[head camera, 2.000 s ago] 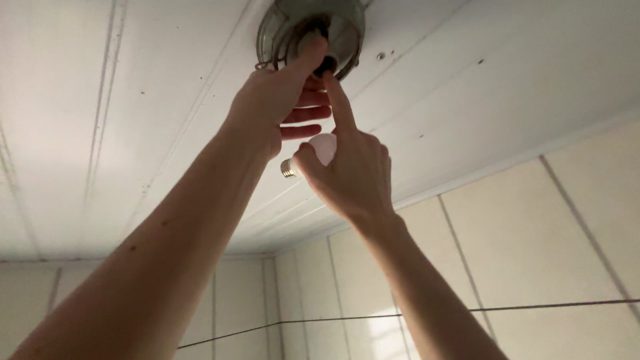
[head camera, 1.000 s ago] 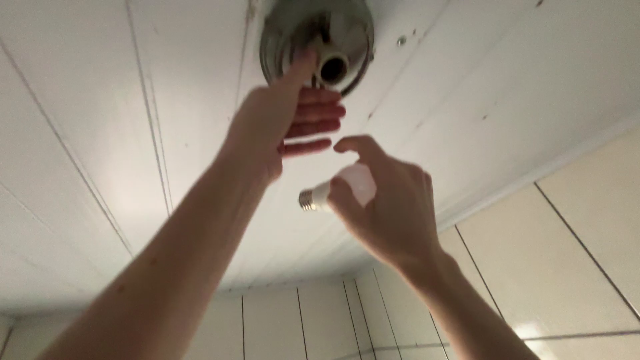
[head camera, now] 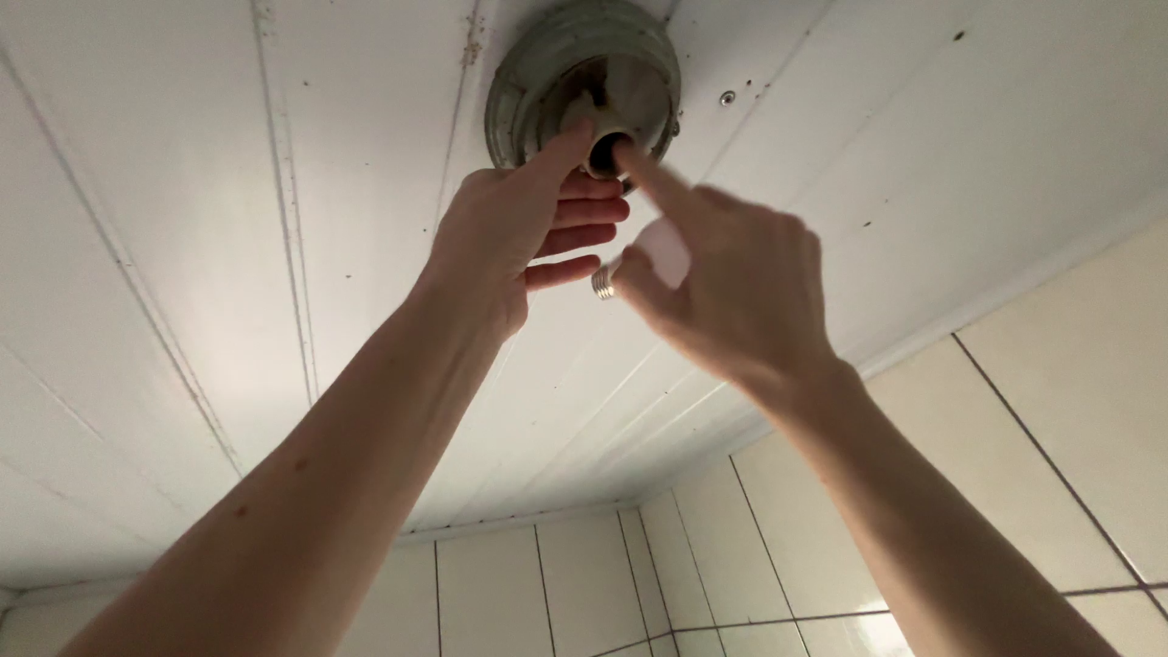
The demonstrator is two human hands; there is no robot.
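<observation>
A round, dirty lamp base [head camera: 511, 100] is fixed to the ceiling, and a light bulb socket [head camera: 598, 151] with a dark opening juts down from it. My left hand [head camera: 534, 214] grips the socket between thumb and forefinger, its other fingers spread below. My right hand [head camera: 730, 274] has its index finger stretched to the rim of the opening; whether the tip is inside cannot be told. The thumb and curled fingers of that hand hold a white light bulb [head camera: 663, 251], its metal screw cap pointing left, apart from the socket.
White ceiling panels [head camera: 365, 182] with long seams and dark specks surround the lamp base. A small screw [head camera: 727, 98] sits in the panel to its right. Cream wall tiles [head camera: 1031, 438] with dark joints meet the ceiling at the right and below.
One second ago my right index finger was bent and away from the socket; now it is extended to the opening. My left hand has stayed at the socket, and the bulb in my right palm.
</observation>
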